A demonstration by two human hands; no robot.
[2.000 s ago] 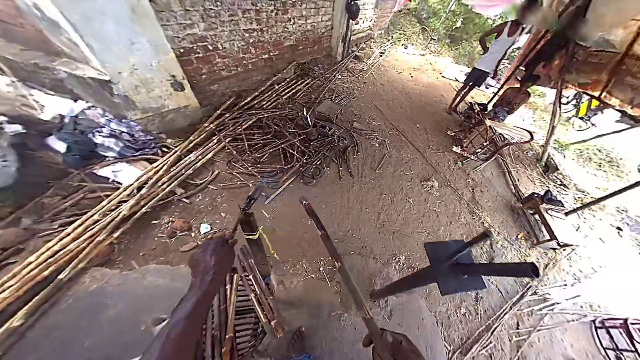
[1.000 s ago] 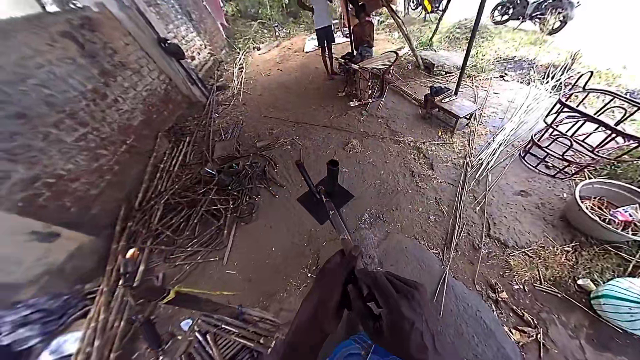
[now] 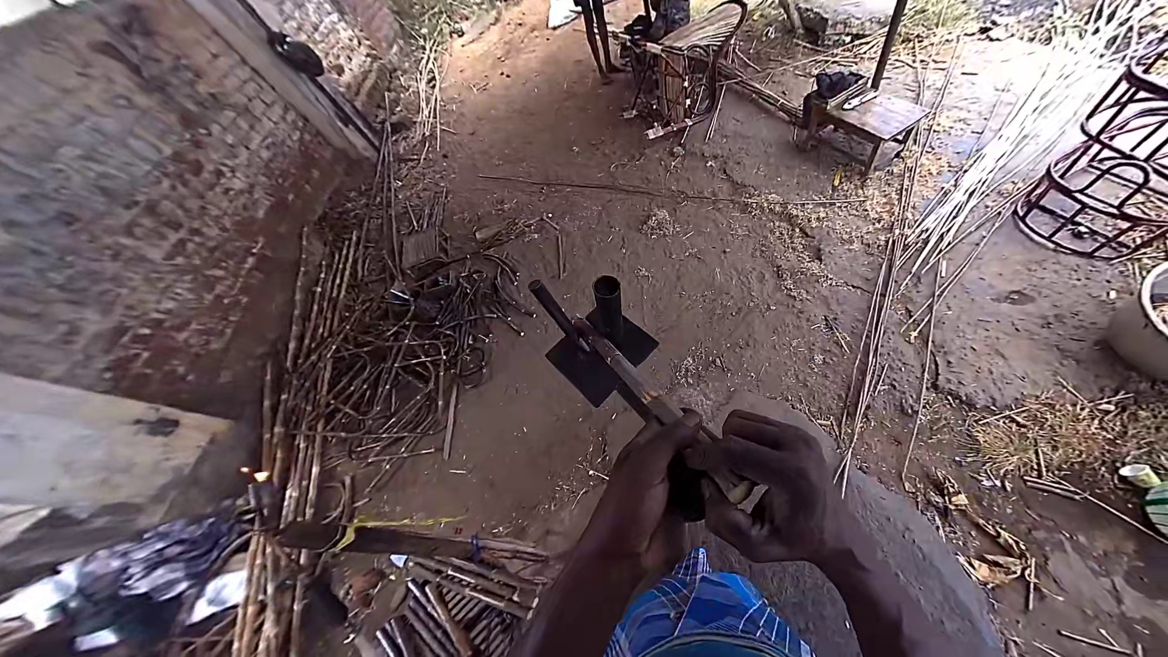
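Observation:
Both my hands are close together low in the middle of the head view, in front of blue checked cloth. My left hand (image 3: 652, 484) is closed around the near part of a long wooden stick (image 3: 623, 371). My right hand (image 3: 776, 484) grips the stick's near end from the right, with its fingers bent. The stick points away over a dark metal stand (image 3: 584, 370), which has a square plate and an upright pipe (image 3: 607, 297). Whether the stick touches the stand, I cannot tell. A small flame burns at a torch (image 3: 260, 488) on the left, beside a wooden post with yellow string.
Canes and bent cane pieces (image 3: 411, 356) lie along the brick wall on the left, with cut sticks (image 3: 447, 607) below. Farther off are a person's legs (image 3: 598, 36), a cane chair frame (image 3: 684, 73) and a small wooden table (image 3: 871, 114). Thin strips, a dark frame and a basin stand right.
The view has swung to the right. My hands, apart two seconds ago, have come together on the stick, and my left hand has left the torch area.

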